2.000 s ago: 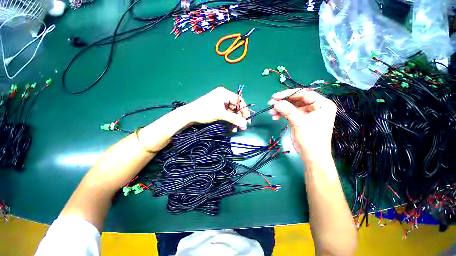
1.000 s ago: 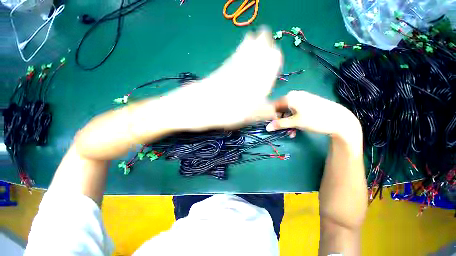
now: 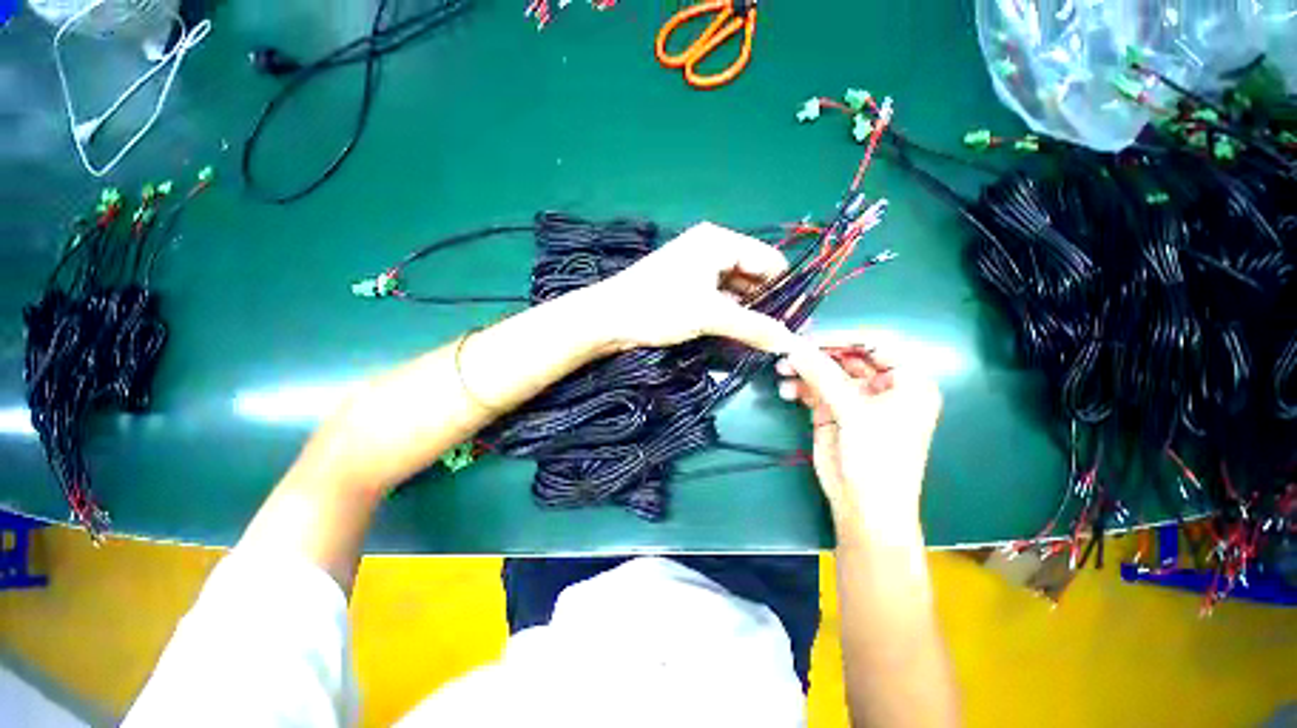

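A bunch of folded black cable assemblies (image 3: 605, 427) lies on the green mat in front of me, partly under my left forearm. Green plug connectors (image 3: 376, 286) show at its left side. My left hand (image 3: 707, 292) is closed around several lead ends of the bunch. Their red and black leads with pale tips (image 3: 851, 235) stick out up and to the right of it. My right hand (image 3: 865, 413) is just below and right of it, with thumb and fingers pinched at a red lead end. Its exact grip is partly hidden by the fingers.
A large harness pile (image 3: 1138, 313) covers the right side. A smaller bunch (image 3: 97, 349) lies at the far left. Orange-handled scissors (image 3: 707, 43), a looped black power cord (image 3: 373, 86), a white cord (image 3: 121, 100) and a clear plastic bag (image 3: 1060, 64) are at the back.
My left hand, blurred and open-looking a second ago, has come down and back and now closes on the leads. The lead tips now fan out beyond it. My right hand has moved slightly lower.
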